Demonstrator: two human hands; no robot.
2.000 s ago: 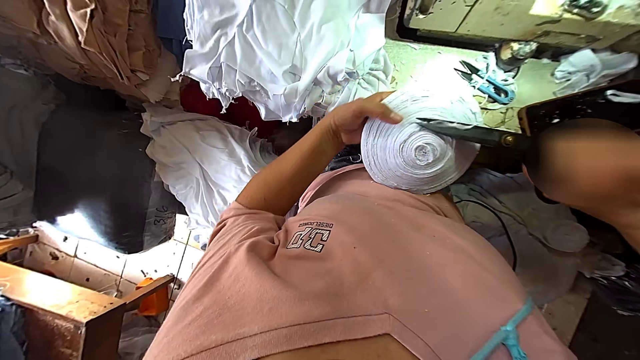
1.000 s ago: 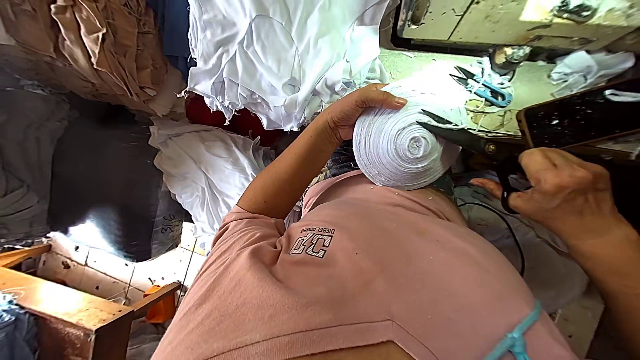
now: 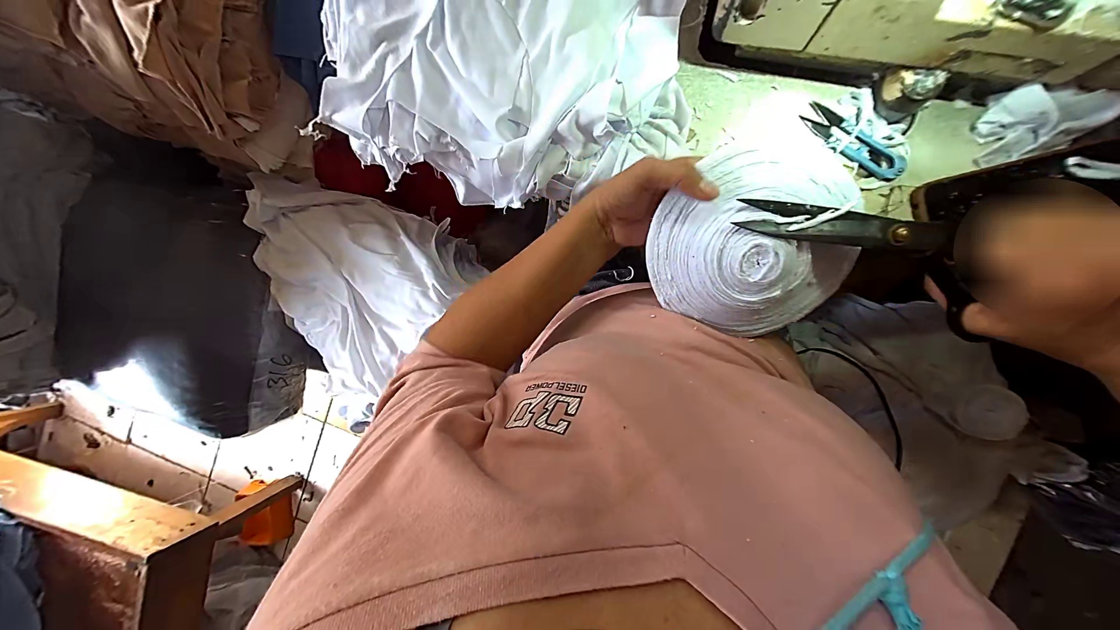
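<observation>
My left hand [image 3: 652, 197] grips the upper left edge of a thick white roll of wound fabric strip [image 3: 744, 271], its thumb on the flat spiral face. At the right, my right hand [image 3: 1041, 271], partly blurred, holds dark metal scissors [image 3: 899, 234] by the handles. The slightly parted blades point left over the roll's upper face, with a loose white strand at them; whether it is cut cannot be told. Behind the roll, thread snips with blue handles [image 3: 866, 153] lie on a pale surface among white scraps.
White fabric piles [image 3: 507, 87] hang at the top and lie left of my arm [image 3: 350, 280]. Brown cloth [image 3: 175, 79] is stacked at the upper left. A wooden frame [image 3: 105, 507] stands lower left. A black cable [image 3: 866, 376] curves below the roll; a dark-edged machine [image 3: 787, 35] is at the upper right.
Since one second ago, my right hand has moved up with the scissors, whose blades now show parted at the strand. The roll has shifted slightly right, still in my left hand.
</observation>
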